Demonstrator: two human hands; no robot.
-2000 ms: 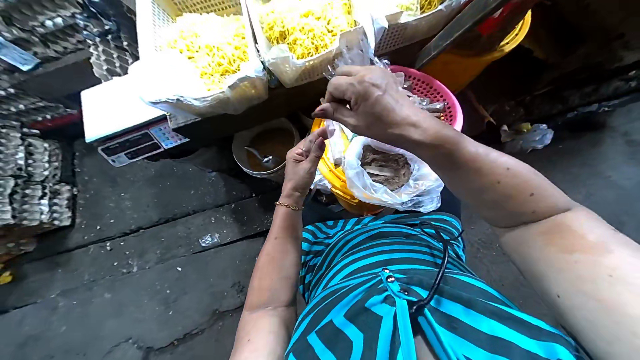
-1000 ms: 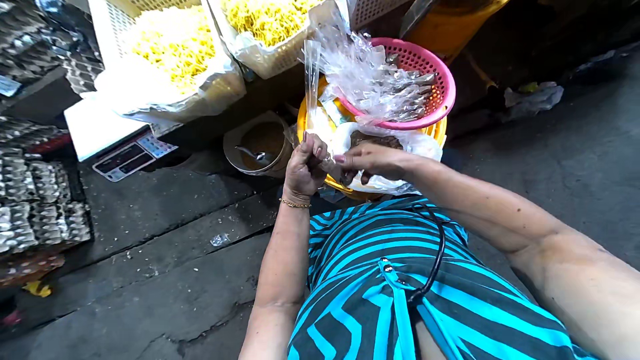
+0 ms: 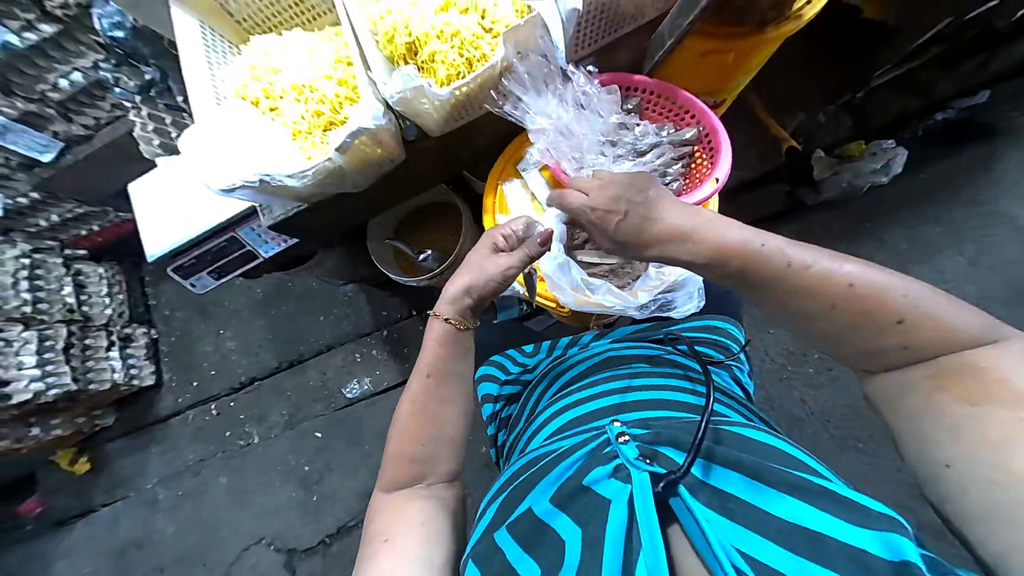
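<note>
My left hand (image 3: 504, 254) pinches a small clear plastic bag (image 3: 534, 228) between thumb and fingers, over the yellow bucket's edge (image 3: 498, 180). A small dark piece hangs below those fingers. Close to its right, my right hand (image 3: 612, 210) has its fingers bent at the bag's upper part; its fingertips are partly hidden. Beneath and beside the right hand lies an open white plastic bag (image 3: 656, 292) of brown, crumbly stuff (image 3: 612, 270). A pink perforated basket (image 3: 718, 156) behind it holds many small filled clear plastic bags (image 3: 588, 128).
Baskets of yellow noodles (image 3: 308, 88) stand at the upper left, beside a digital scale (image 3: 228, 254). A pail (image 3: 382, 240) with brown contents and a metal ladle (image 3: 430, 258) stands left of my hands. Stacked egg trays (image 3: 72, 320) are at the far left, another yellow bucket (image 3: 720, 60) behind the basket.
Two seconds ago my right hand was raised in front of the pink basket; it has come down beside my left hand. Since one second ago, my hands have uncovered more of the brown stuff.
</note>
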